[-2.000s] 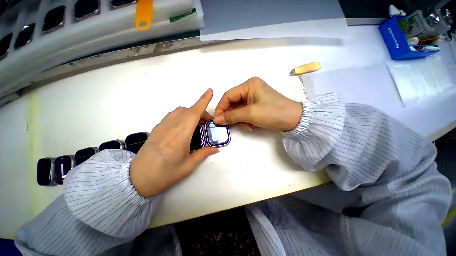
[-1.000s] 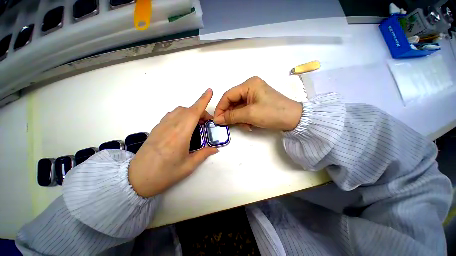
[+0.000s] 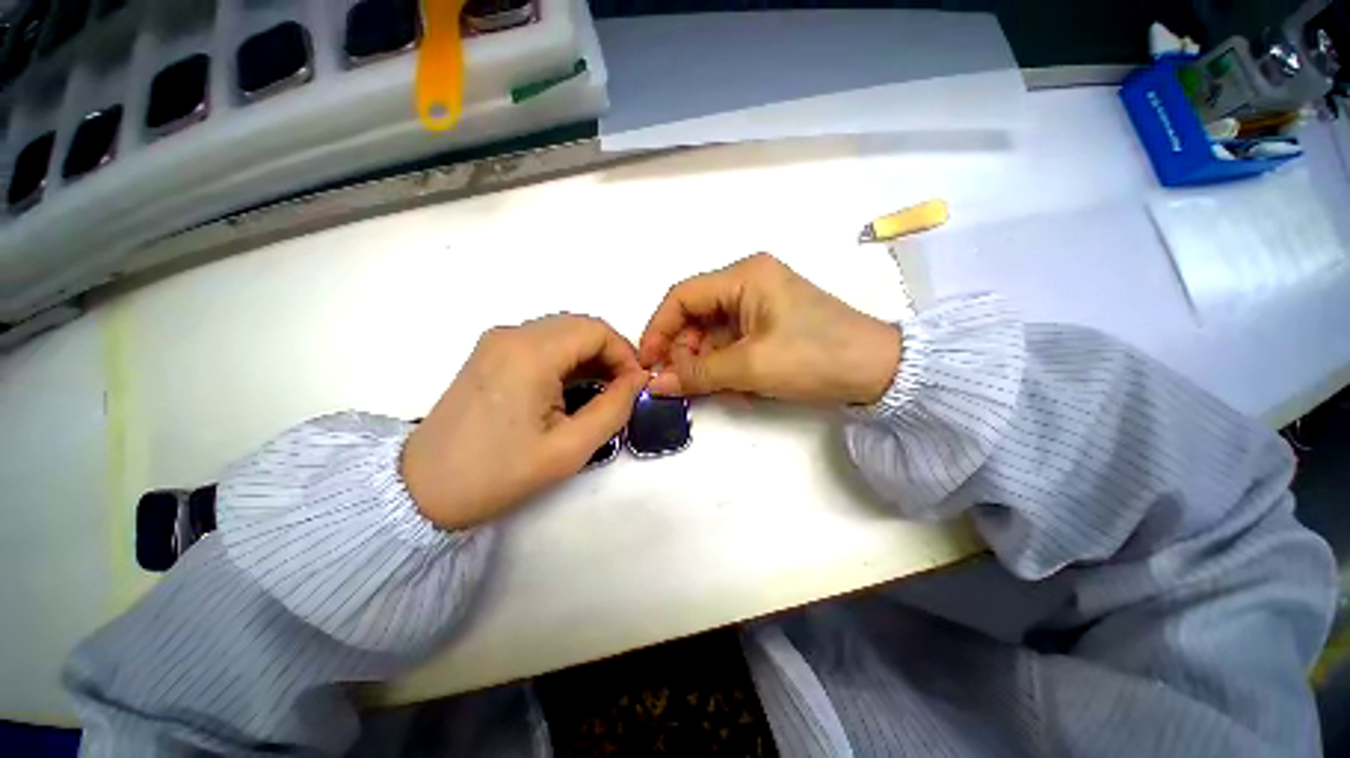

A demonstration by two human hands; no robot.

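Observation:
A dark square watch body (image 3: 659, 425) with a shiny rim lies on the cream-white board, just below the fingertips. A second watch body (image 3: 589, 400) lies beside it, partly covered by my left hand (image 3: 521, 407). The thumb and index finger of my left hand are pinched together at the first body's top edge. My right hand (image 3: 763, 333) is also pinched there, its fingertips touching or nearly touching the left ones. Any thin film between the fingertips is too small to make out. More watch bodies (image 3: 160, 529) show at the left, partly behind my left sleeve.
A white tray (image 3: 333, 131) with dark watch bodies stands at the upper left, an orange handle (image 3: 440, 74) over its edge. A translucent sheet (image 3: 800, 74) lies beyond the board. A short yellow stick (image 3: 908, 221), blue supply box (image 3: 1170, 126) and white wipe (image 3: 1248, 245) are at the right.
My left hand has gone from spread beside the watch to pinched at its top edge. The watch face has turned from pale to dark. The view has shifted slightly, and my left sleeve covers more bodies.

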